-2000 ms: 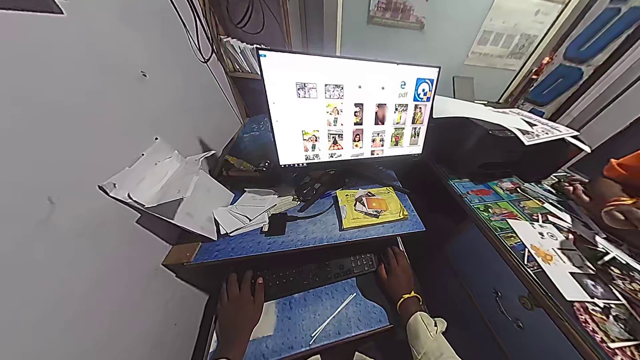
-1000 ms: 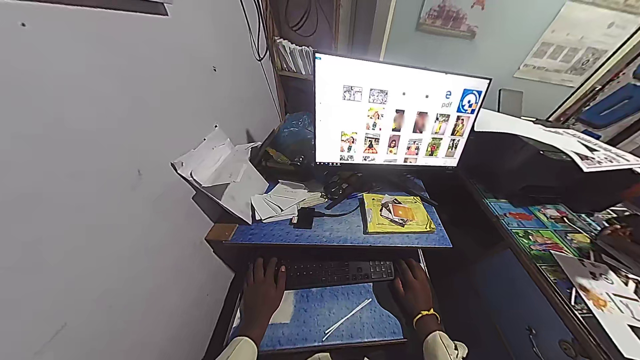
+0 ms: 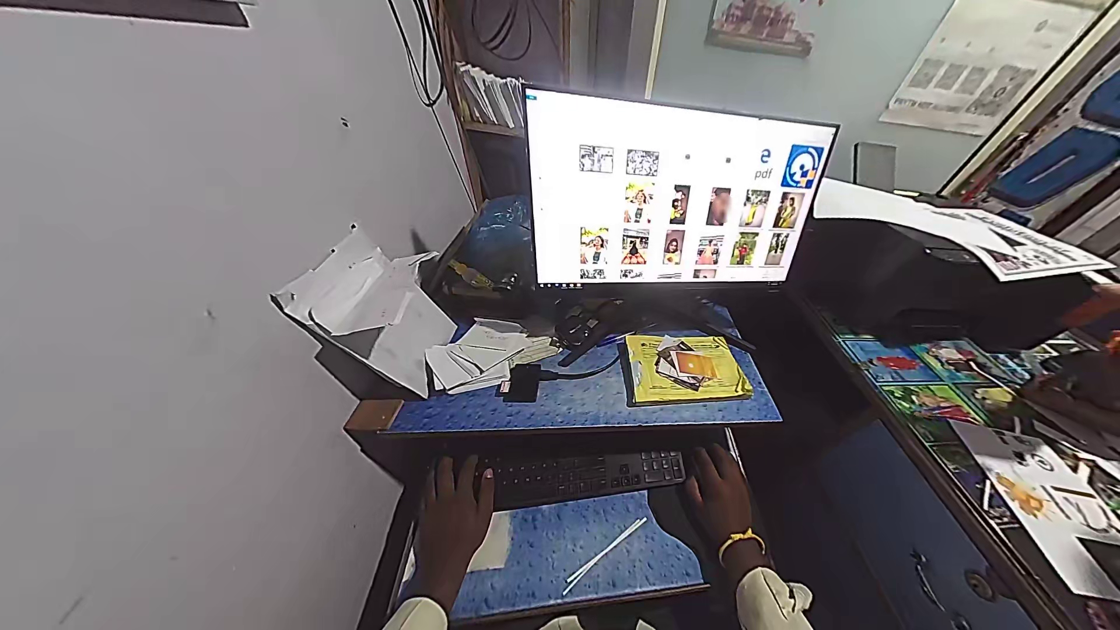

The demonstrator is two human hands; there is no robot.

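Observation:
A black keyboard (image 3: 577, 474) lies on the blue-topped pull-out tray (image 3: 604, 560). My left hand (image 3: 457, 516) rests at the keyboard's left end, fingers apart over its edge. At the right end lies my right hand (image 3: 722, 499), a yellow band around the wrist; whether a mouse is under it cannot be seen. Two thin white sticks (image 3: 604, 556) lie on the tray between my forearms. The lit monitor (image 3: 678, 192) shows rows of photo thumbnails. On the desk shelf below it are a yellow packet (image 3: 687, 369) with small photos on top and a small black device (image 3: 522, 383) with a cable.
Loose papers (image 3: 477, 354) and a paper-filled holder (image 3: 376, 315) stand by the left wall. A black printer (image 3: 927, 271) with sheets on top is at the right. Beside it, a counter (image 3: 941, 437) bears pictures and papers. Part of another person shows at the right edge.
My right hand has moved slightly left, closer to the keyboard's right end, since two seconds ago. My left hand stays at the left end. The view has turned somewhat.

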